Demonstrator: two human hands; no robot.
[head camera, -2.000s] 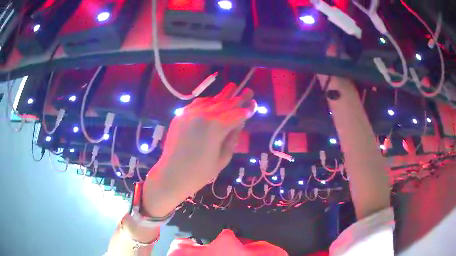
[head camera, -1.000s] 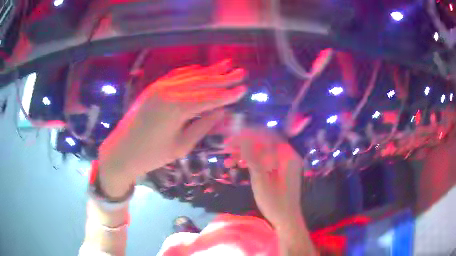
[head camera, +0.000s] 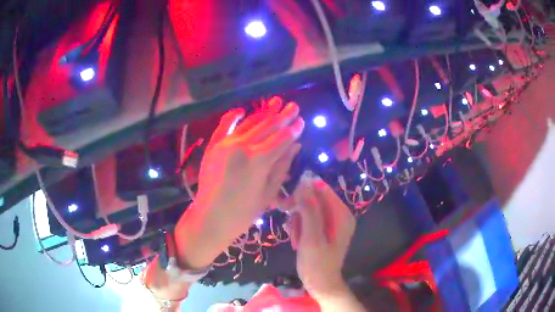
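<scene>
My left hand (head camera: 246, 161) is raised at the second tier, just under the upper shelf edge (head camera: 243, 97). Its fingers are stretched and close together, beside a lit unit (head camera: 319, 137); what its fingertips touch is hidden. My right hand (head camera: 319, 234) is lower and to the right, its fingertips pinched on a small pale piece that looks like a USB plug (head camera: 309, 176), below that unit's front. White cables with plugs (head camera: 142, 207) hang in loops on both sides. A larger black unit (head camera: 240, 58) with a bright LED lies on the tier above.
A dark cable with a pale-tipped plug (head camera: 69, 158) hangs at the left. Lower tiers with many hanging cables (head camera: 261, 234) run back to the right. A blue bin (head camera: 474, 262) with a pale patch stands at the lower right. Pale floor (head camera: 36, 280) shows lower left.
My right hand has come down from the rack at the right to beside my left hand. My left hand stays raised, its fingers now more upright. The view has shifted and tilted along the rack.
</scene>
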